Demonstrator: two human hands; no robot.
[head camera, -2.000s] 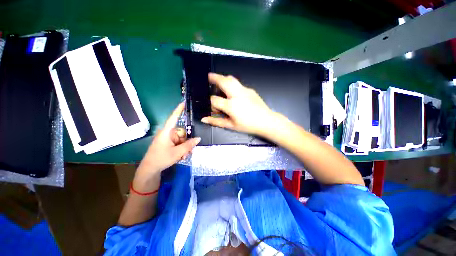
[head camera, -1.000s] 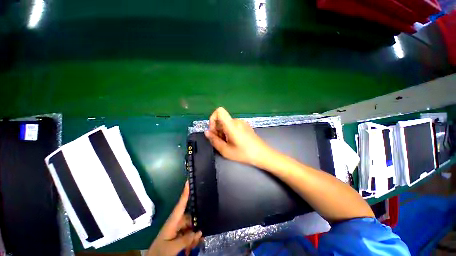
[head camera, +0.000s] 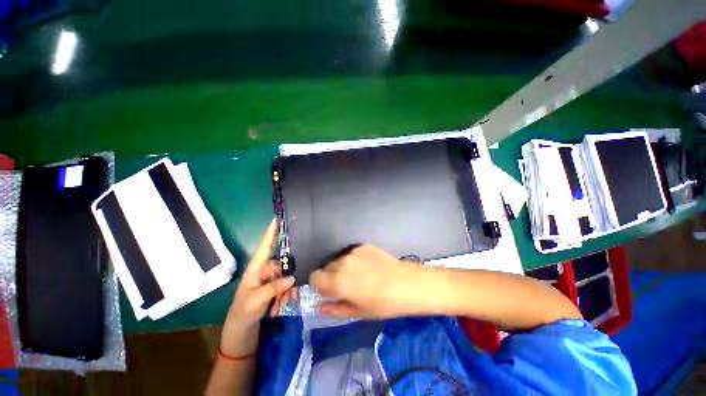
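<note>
The black housing panel (head camera: 379, 201) lies on silvery-white wrap, with small fittings along its left end and black fittings at its right end. My left hand (head camera: 259, 290) grips its near left corner, with a finger along the left edge and the thumb at the corner. My right hand (head camera: 360, 282) is at the near edge, just right of my left hand, with fingers curled down against the panel. A dark sliver shows above the knuckles. Whether the right hand holds anything is hidden.
White liner sheets with black adhesive strips (head camera: 186, 216) lie left. Another black panel with a blue-and-white label (head camera: 62, 255) lies far left. Sticker sheets (head camera: 553, 193) and a large-sheet stack (head camera: 631, 182) are right. A pale post (head camera: 573, 77) stands beyond; a red bin (head camera: 623, 290) sits below the bench.
My right hand has moved from the panel's far left part to its near edge. My left hand stays at the near left corner. The camera view has shifted.
</note>
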